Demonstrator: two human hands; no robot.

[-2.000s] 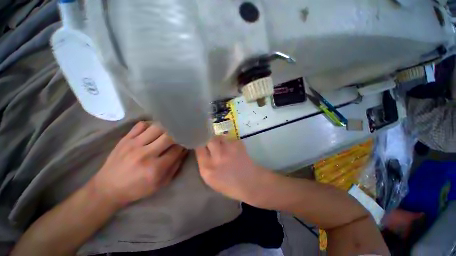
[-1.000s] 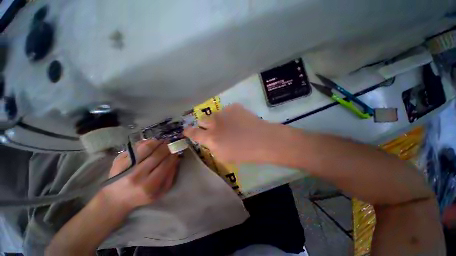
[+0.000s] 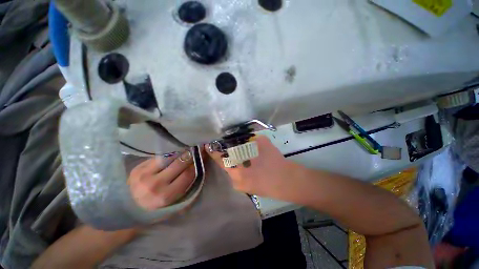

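Note:
Grey-brown fabric [image 3: 220,223] hangs over my lap and spreads to the left of the off-white sewing machine head [image 3: 315,68]. My left hand [image 3: 160,181] lies on the fabric with its fingers close together, partly behind the pale curved guard [image 3: 94,168]. My right hand [image 3: 265,171] reaches in from the right at the fabric's edge beside the needle area. The ribbed cream knob [image 3: 241,153] covers part of its fingers. The fingertips of both hands are largely hidden, so their grip cannot be told.
On the machine bed [image 3: 320,157] are a phone [image 3: 313,123], snips with green and blue handles [image 3: 365,139], a small flat block [image 3: 391,153] and a dark tray [image 3: 424,139]. Yellow wrapped material [image 3: 357,247] and a clear plastic bag [image 3: 436,184] are below right.
The view has shifted, showing more of the machine face and guard. The right hand moved back from the yellow tape towards the knob, which now covers part of it. The left hand stays on the fabric.

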